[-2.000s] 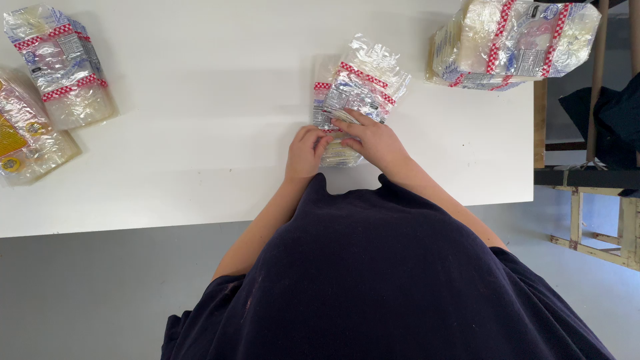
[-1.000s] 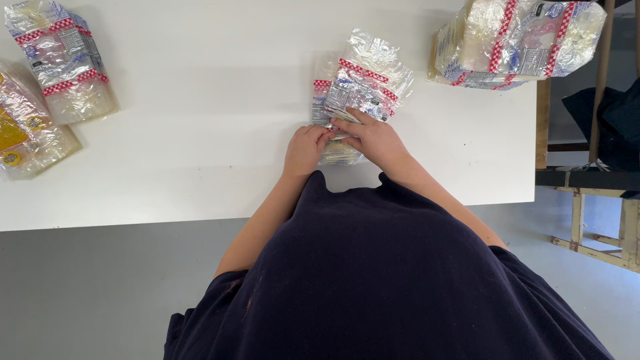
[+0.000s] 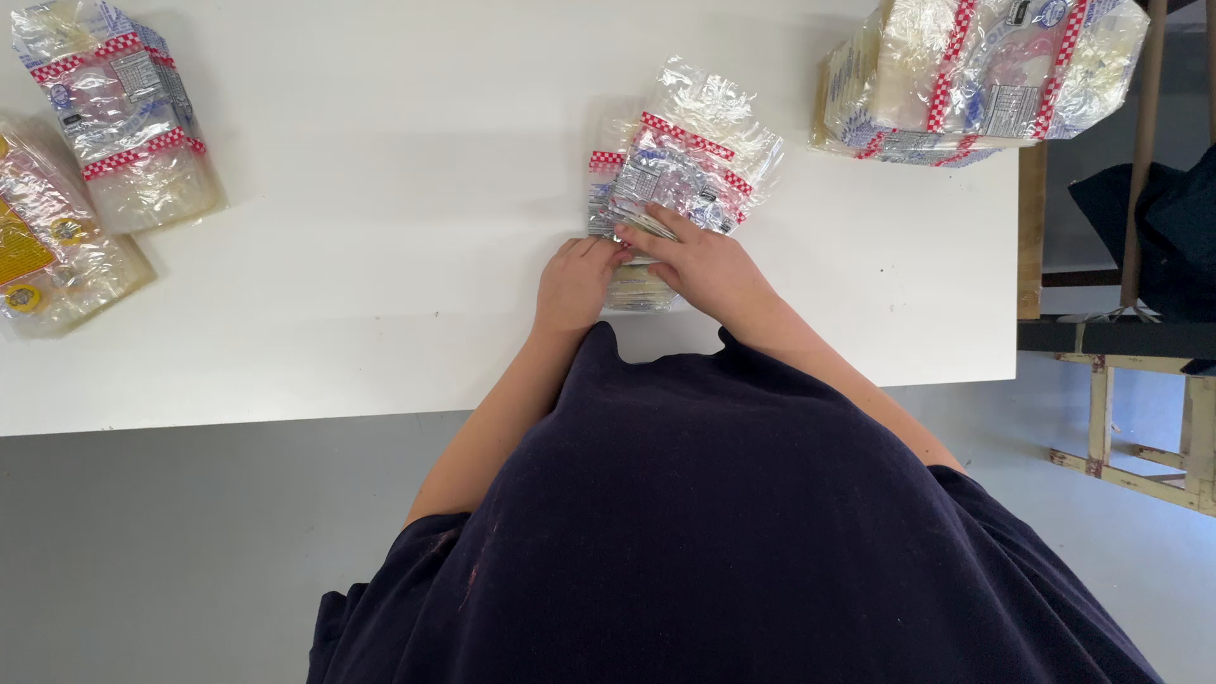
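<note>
A stack of clear printed plastic bags [image 3: 679, 180] with red-and-white checked bands lies on the white table [image 3: 399, 237], close to its near edge. The upper bags are fanned and bent up toward the far right. My right hand [image 3: 708, 261] lies over the stack's right side, its fingers gripping the bent-up bags. On the left side, my left hand [image 3: 578, 280] has its fingertips on the stack's edge, close to the right fingers. The lower end of the stack shows between the hands. Where the fingertips meet, the folds partly hide them.
A tall stack of similar bags [image 3: 988, 76] stands at the table's far right corner. Another such stack [image 3: 138, 123] lies at the left, beside yellow-printed bags [image 3: 71, 247]. Beyond the right edge are a worn wooden frame [image 3: 1102, 408] and dark cloth [image 3: 1183, 237].
The upper bags lean slightly farther to the right than two seconds ago. Both hands stay at nearly the same place on the stack.
</note>
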